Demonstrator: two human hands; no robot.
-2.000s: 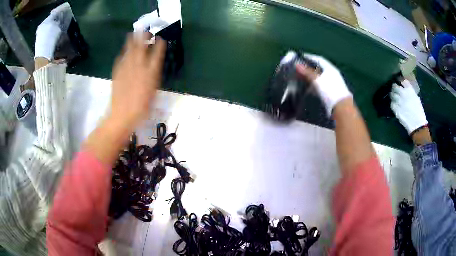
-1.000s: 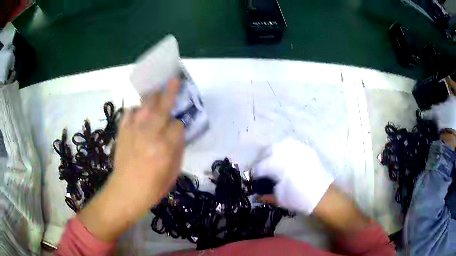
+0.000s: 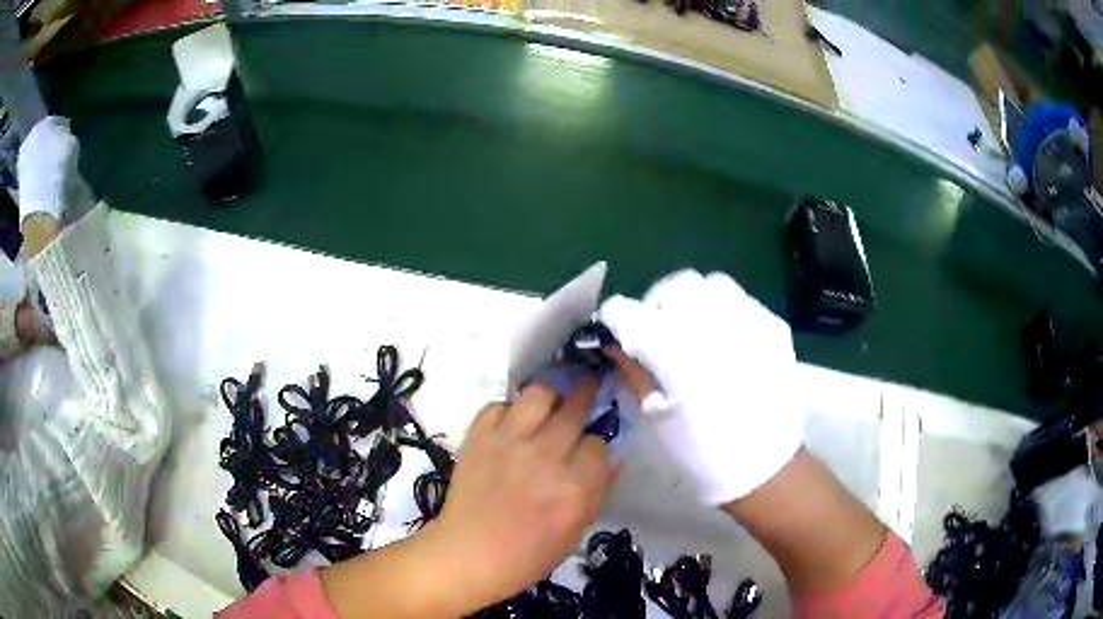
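An open retail box with a raised white lid flap point(image 3: 559, 324) is in front of me, at the worktop's far edge. My bare left hand point(image 3: 532, 484) is around the box, which it largely hides. My gloved right hand point(image 3: 714, 375) is at the box mouth, its bare fingertips on a black cable bundle point(image 3: 590, 343). More bundled black cables point(image 3: 309, 466) lie in a heap on the left of the white worktop point(image 3: 363, 290), and others point(image 3: 611, 580) lie near me, partly behind my left forearm.
The green conveyor point(image 3: 484, 169) runs beyond the worktop. It carries an open box point(image 3: 218, 151) at left and a closed black box point(image 3: 830, 264) at right. Neighbours' gloved hands show at left point(image 3: 48, 169) and right point(image 3: 1069, 498). A blue fan point(image 3: 1050, 139) is far right.
My right hand has moved from the near cable heap up to the box mouth with a cable bundle. My left hand and the box have moved right, and the view has shifted.
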